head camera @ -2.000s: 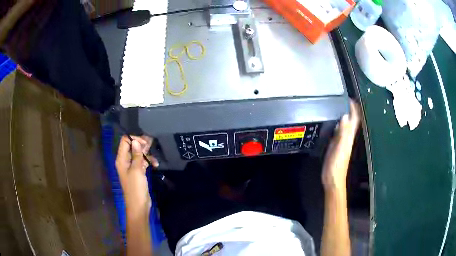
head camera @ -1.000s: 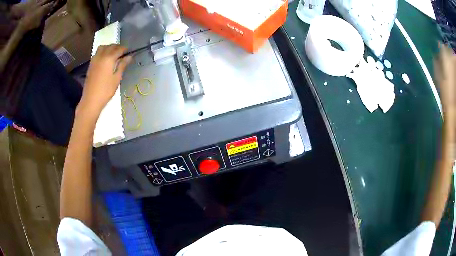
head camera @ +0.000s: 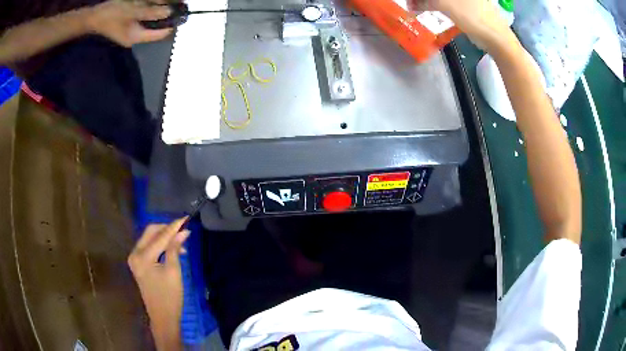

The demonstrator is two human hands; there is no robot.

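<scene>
My left hand (head camera: 161, 257) is at the lower left, left of the machine's front. It is closed on a thin black rod (head camera: 195, 208) with a white round head (head camera: 213, 186) pointing up. My right hand (head camera: 473, 19) is at the top edge, over the orange-red box (head camera: 412, 34); its fingers are partly cut off, and I cannot tell if it grips anything. A second rod (head camera: 233, 10) lies across the plate, its round head (head camera: 311, 13) at the fixture (head camera: 299, 29). Another person's hand (head camera: 130, 22) is at its black handle.
A slotted bracket (head camera: 336, 65) is below the fixture. Yellow rubber bands (head camera: 236, 106) and a white toothed strip (head camera: 195, 75) lie on the plate's left. The control panel (head camera: 283, 197) faces me. My right forearm partly covers a white roll (head camera: 493, 86). A brown carton (head camera: 68, 233) stands left.
The view has shifted. My left hand has moved from the plate's left side down to the lower left with a rod. My right hand has moved from the far right to the box. Another person's hand has come in.
</scene>
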